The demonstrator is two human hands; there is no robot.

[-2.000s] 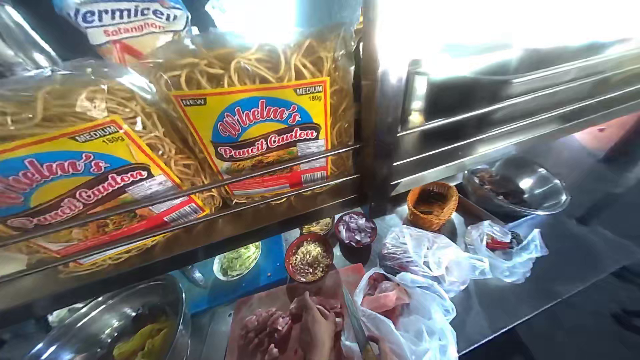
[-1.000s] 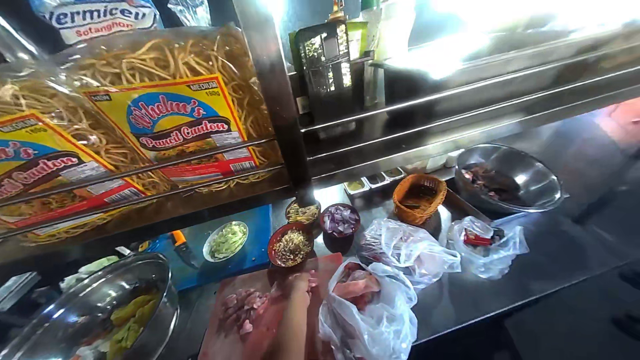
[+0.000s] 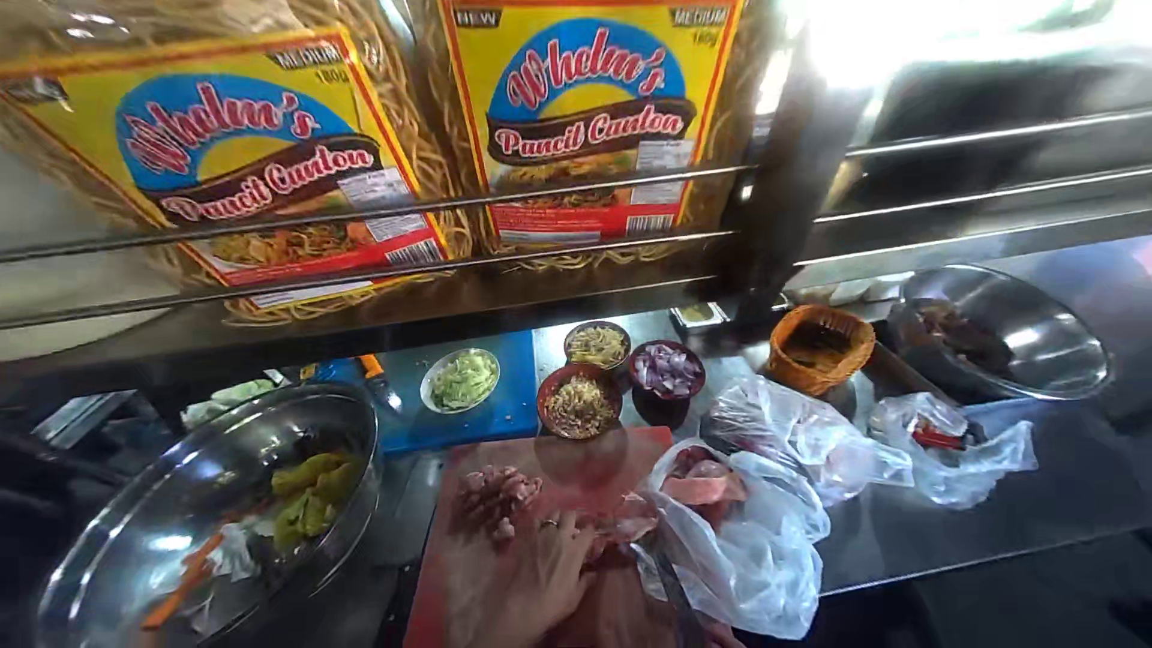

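My left hand (image 3: pixel 553 571), with a ring on one finger, presses on a piece of raw meat (image 3: pixel 623 526) on the red cutting board (image 3: pixel 432 576). Just right of it stands a knife (image 3: pixel 675 589), its blade beside the meat. My right hand (image 3: pixel 717 634) shows only in part at the bottom edge, at the knife's lower end. Left of the left hand lies a pile of cut meat (image 3: pixel 498 497). An open plastic bag (image 3: pixel 765 558) with more raw meat (image 3: pixel 702 486) inside lies against the board's right side.
Behind the board stand bowls of minced garlic (image 3: pixel 579 407), chopped purple onion (image 3: pixel 667 370) and pale shreds (image 3: pixel 598 346). A blue board (image 3: pixel 513 387) bears a bowl of shredded greens (image 3: pixel 464 381). Steel bowls (image 3: pixel 1062 333) flank the area. A metal rack (image 3: pixel 792 189) with noodle packs (image 3: pixel 594 117) overhangs.
One second ago only one hand and forearm showed over the board, and no knife was visible there; now the knife shows beside the meat. The view has shifted between frames.
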